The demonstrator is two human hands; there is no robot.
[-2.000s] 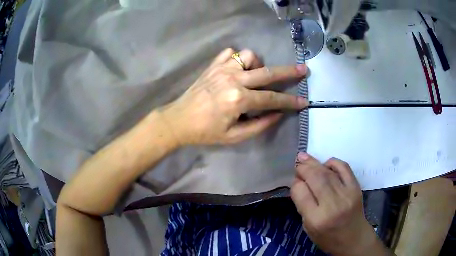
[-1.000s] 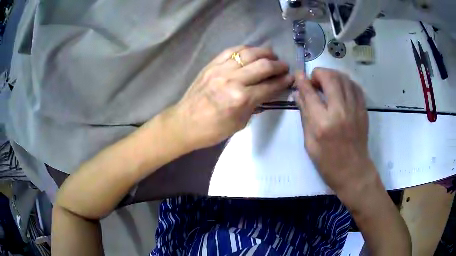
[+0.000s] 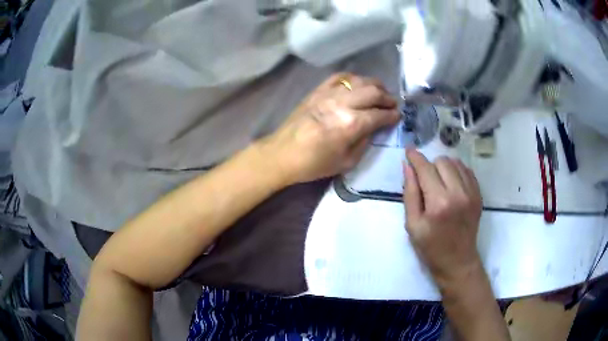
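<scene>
The light grey-beige panel (image 3: 133, 126) spreads over the left side and runs up to the sewing machine head (image 3: 460, 53). The dark panel (image 3: 267, 240) shows below it along the table's front. My left hand (image 3: 337, 126), with a ring, has bent fingers closed at the panel's edge, just left of the presser foot area (image 3: 410, 120). Its fingertips are partly hidden. My right hand (image 3: 443, 200) is just below the needle area, over the white table, fingers curled and thumb and index close together. Whether it pinches thread or cloth cannot be told.
Red-handled snips (image 3: 548, 180) and a slim black tool (image 3: 567, 143) lie at right on the white table (image 3: 400, 246). A small round metal part (image 3: 450, 136) and a pale spool-like part (image 3: 485, 145) sit right of the needle. The upper picture is blurred.
The view has shifted, so the machine and table appear lower. The striped seam strip seen between my hands earlier no longer shows. Both hands have moved up to the needle area, and the cloth uncovers the table's front.
</scene>
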